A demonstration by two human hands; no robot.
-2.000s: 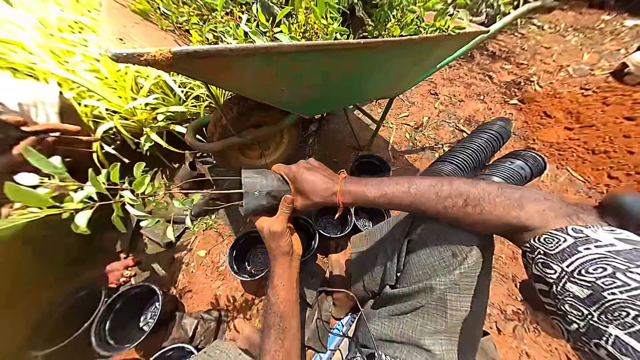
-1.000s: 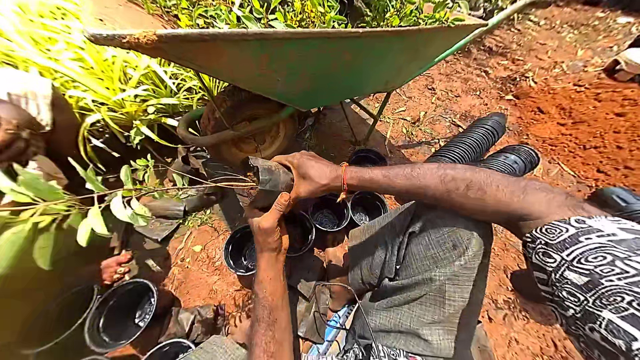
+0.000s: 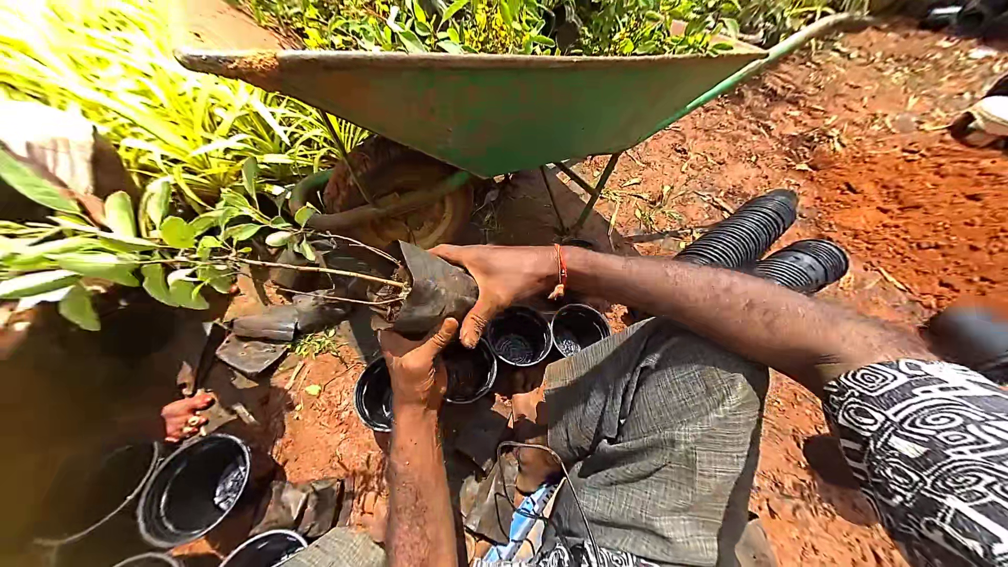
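Note:
My right hand (image 3: 504,283) grips the closed end of a black plastic nursery bag (image 3: 437,290). My left hand (image 3: 417,366) supports the same bag from below, its thumb against the plastic. The bag lies tilted on its side, its open end facing left, with soil showing at the mouth. Thin stems reach left from it to the green leaves (image 3: 177,232) of a sapling. Below my hands, several black plastic pots (image 3: 520,335) stand on the ground, partly hidden by my left hand and wrist.
A green wheelbarrow (image 3: 512,106) full of plants stands ahead. Stacked black pots (image 3: 740,228) lie on the soil at right. At lower left are more black pots (image 3: 194,490), empty bag pieces (image 3: 260,339) and another person's hand (image 3: 187,416). Loose red soil (image 3: 929,213) lies far right.
The bag has turned between my hands, and its open end and soil now show more. The sapling's leaves have shifted and now sit higher at the left.

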